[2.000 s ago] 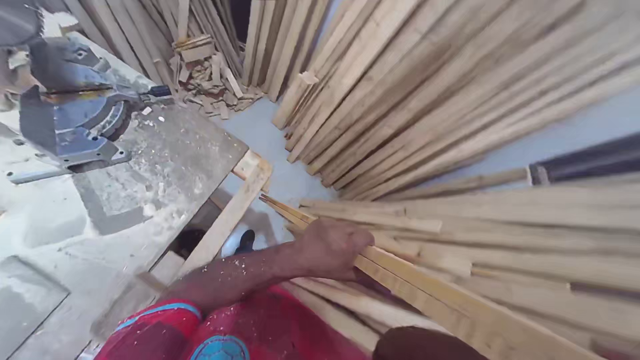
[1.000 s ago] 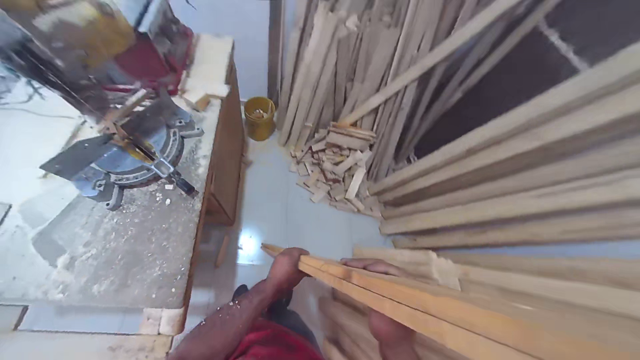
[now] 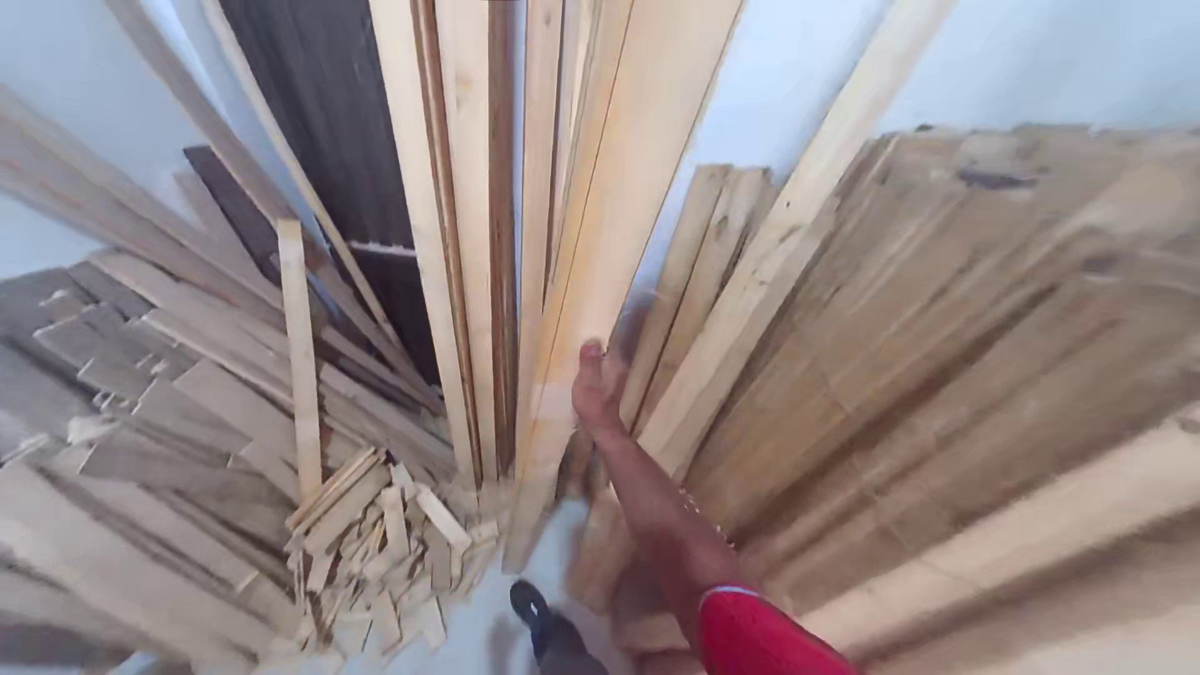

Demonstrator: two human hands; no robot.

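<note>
My right hand [image 3: 600, 389] holds the right edge of a wide, pale yellow wooden board [image 3: 623, 187], its thumb on the near face and its other fingers mostly hidden. The board stands steeply upright, its lower end close to the floor. A dark seam runs lengthwise near its left side. Other upright timber planks [image 3: 464, 187] stand just left of it. To its right, shorter planks [image 3: 689, 272] and a long leaning plank [image 3: 778, 253] stand near my hand. My left hand is out of view.
Wood offcuts [image 3: 394, 553] lie heaped on the floor at the lower left, near my shoe [image 3: 530, 605]. Stacked boards [image 3: 187, 450] fill the left side. A large stack of long boards [image 3: 900, 403] takes up the right. A dark panel [image 3: 328, 122] stands behind the leaning timber.
The view has turned far from the miter saw and bench. The wood slanted across the lower right, with both hands at it a second ago; now a board stands upright at my right hand.
</note>
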